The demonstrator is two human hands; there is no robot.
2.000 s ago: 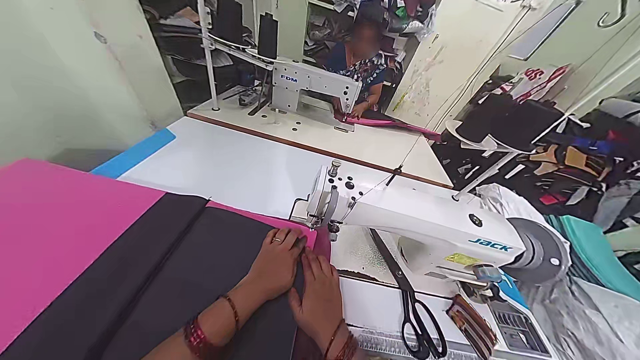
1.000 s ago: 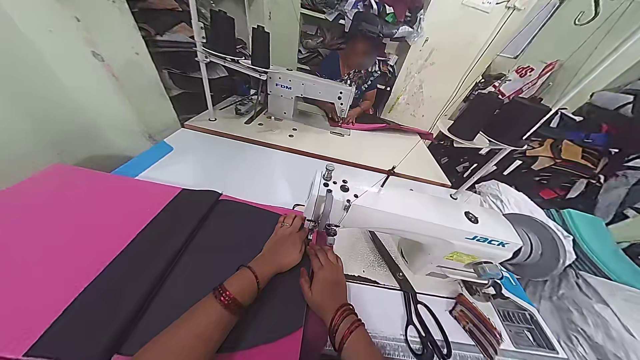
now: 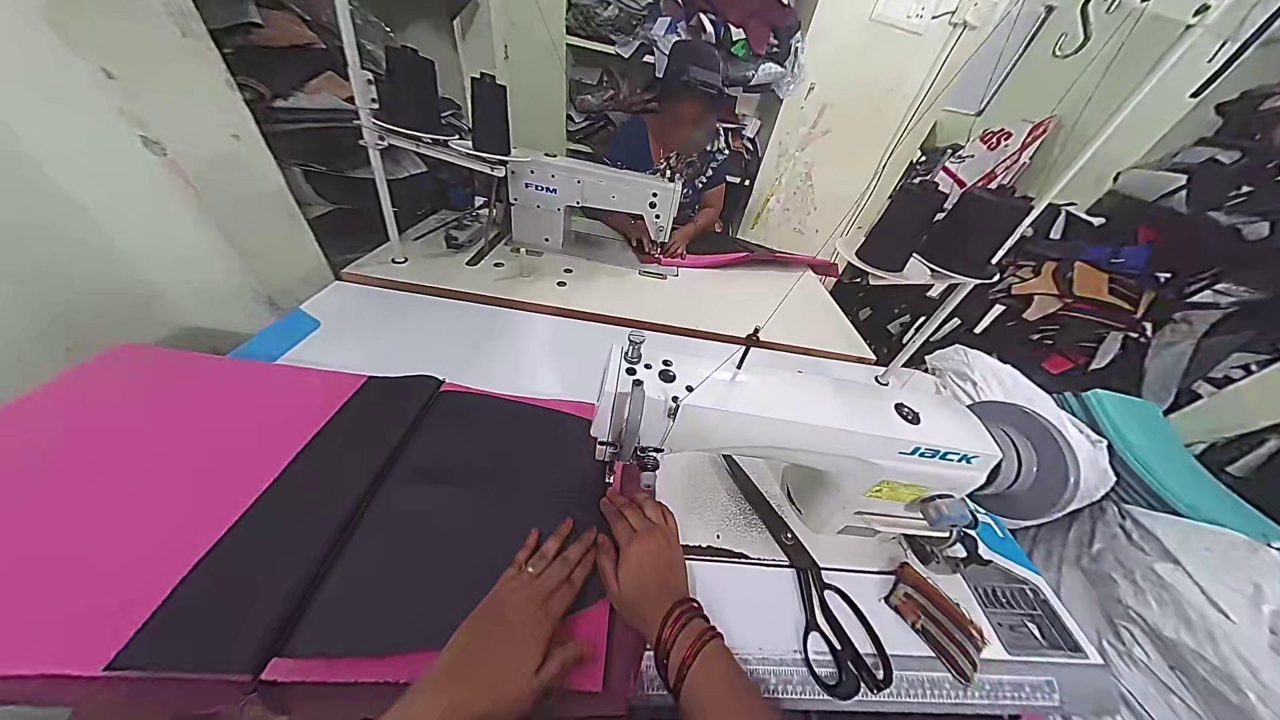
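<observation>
My left hand (image 3: 545, 580) lies flat on the dark grey fabric (image 3: 450, 510), fingers spread, just left of my right hand. My right hand (image 3: 640, 550) presses the fabric's right edge, its fingertips just in front of the presser foot (image 3: 648, 475) of the white Jack sewing machine (image 3: 800, 415). A maroon strip (image 3: 628, 478) runs under the foot by those fingertips. Pink fabric (image 3: 180, 480) spreads to the left and shows below the grey piece. Black-handled scissors (image 3: 815, 590) lie on the machine bed, right of my right hand.
A ruler strip (image 3: 900, 688) runs along the table's front edge. A striped cloth piece (image 3: 937, 620) lies by the control panel (image 3: 1025, 615). Across the table a person (image 3: 680, 150) works at an FDM sewing machine (image 3: 590, 195). Thread cones (image 3: 905, 225) stand behind; teal fabric (image 3: 1170, 460) lies at right.
My left hand has moved back from beside the presser foot and now lies flatter on the grey fabric. My right hand stays near the foot. The grey and pink fabric has shifted and turned.
</observation>
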